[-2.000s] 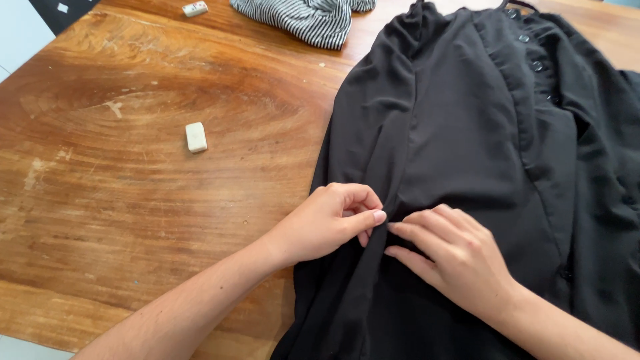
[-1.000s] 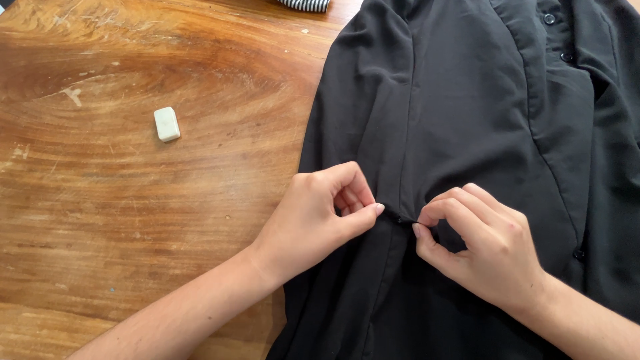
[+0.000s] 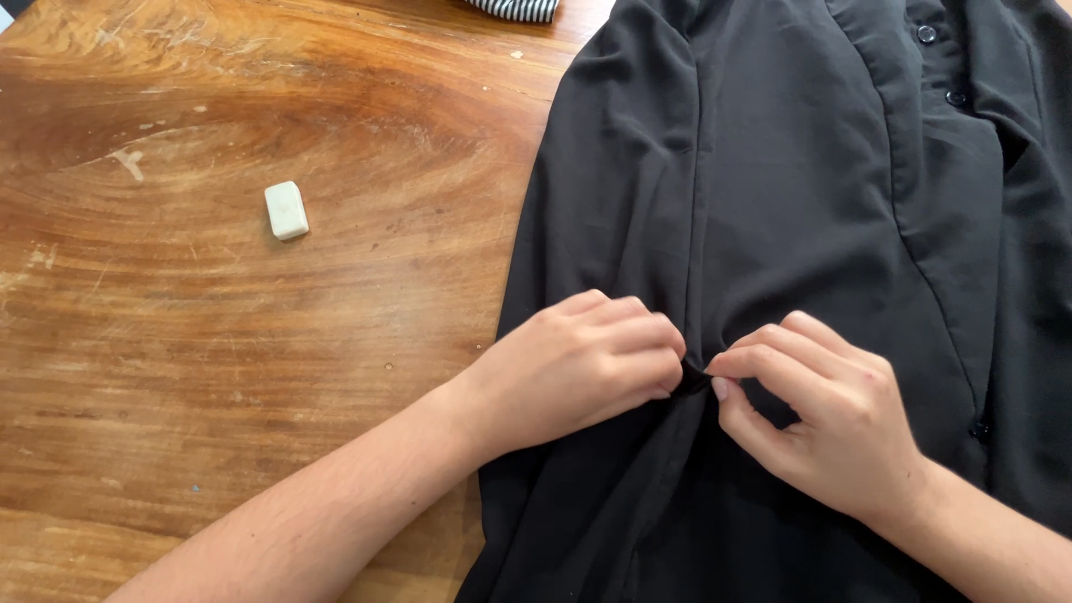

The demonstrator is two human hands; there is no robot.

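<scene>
A black button-front garment (image 3: 796, 209) lies spread over the right side of the view, with seams running down it and dark buttons (image 3: 926, 34) near its upper right. My left hand (image 3: 586, 368) grips the cloth beside the long left seam, its fingers curled and its fingertips hidden. Just to its right, my right hand (image 3: 821, 410) pinches the same cloth between thumb and index finger. A small dark fold of fabric shows between the two hands. Whether either hand also holds something small, I cannot tell.
The garment lies on a glossy wooden table (image 3: 377, 276). A small white block (image 3: 286, 210), possibly an eraser or chalk, rests on the wood left of the garment. Part of a black-and-white striped cloth (image 3: 523, 7) shows at the top edge.
My left hand has turned further over, so its thumb tip no longer shows. My right hand, with its fingers spread low over the cloth two seconds ago, now pinches it. The view has moved closer.
</scene>
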